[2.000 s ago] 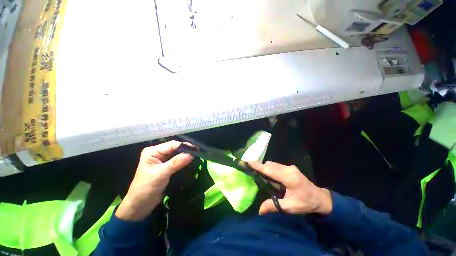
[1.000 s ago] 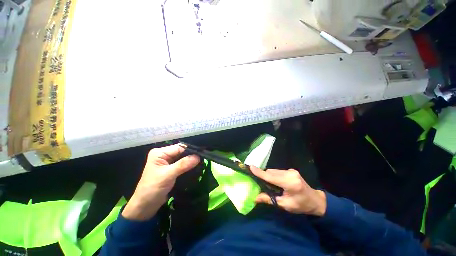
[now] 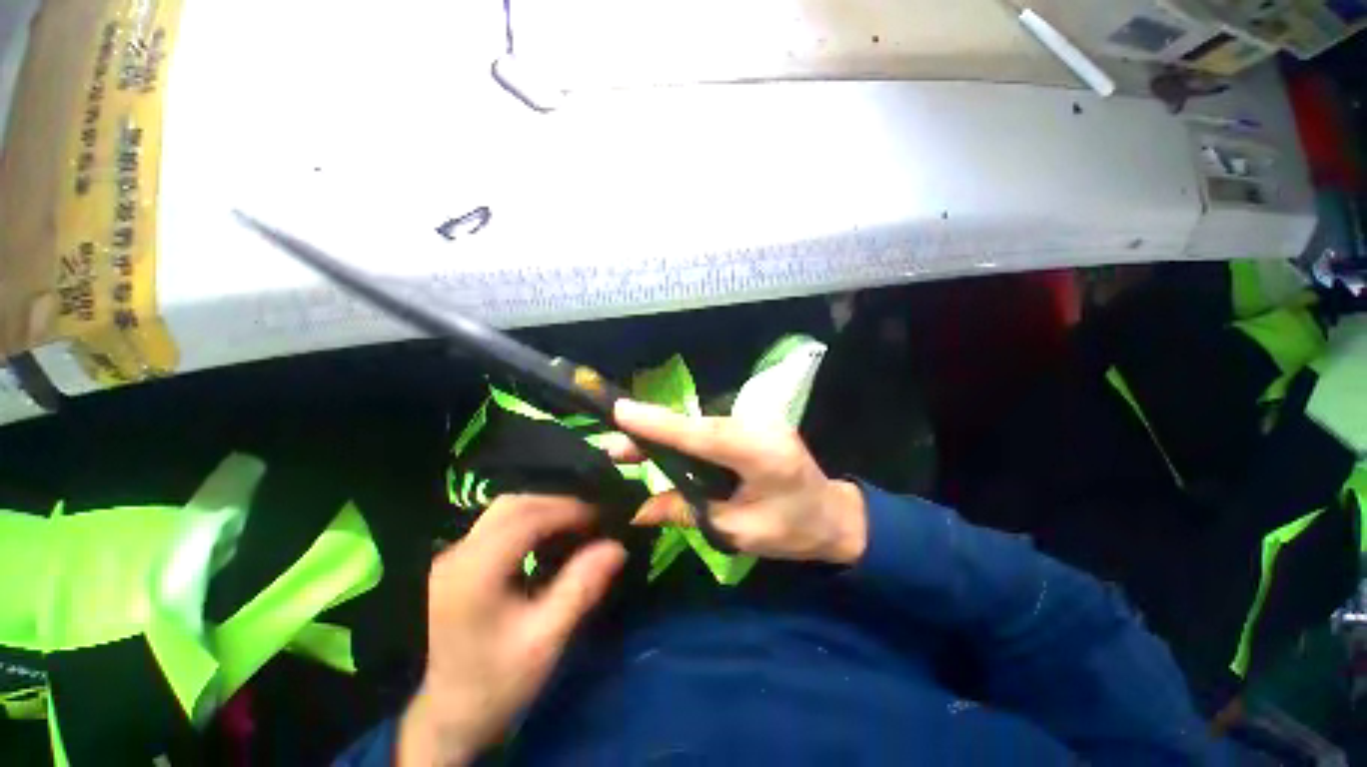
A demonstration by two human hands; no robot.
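Note:
My right hand holds black scissors by the handles. Their long blades look closed and point up and left over the table's front edge. A black garment panel with neon-green parts lies in my lap, under the scissors. My left hand is over the panel, thumb and fingers apart and slightly blurred; whether it touches the cloth cannot be told. A small dark scrap lies on the white table near the blades.
The white table has a printed scale along its front edge and yellow-brown tape at left. A white-handled tool lies at the upper right. Neon-green pieces hang at lower left; black and green garments lie at right.
The scissors have swung up and left across the table edge. My left hand has moved down, away from the blade tip. A small dark scrap now lies on the table. The view has shifted.

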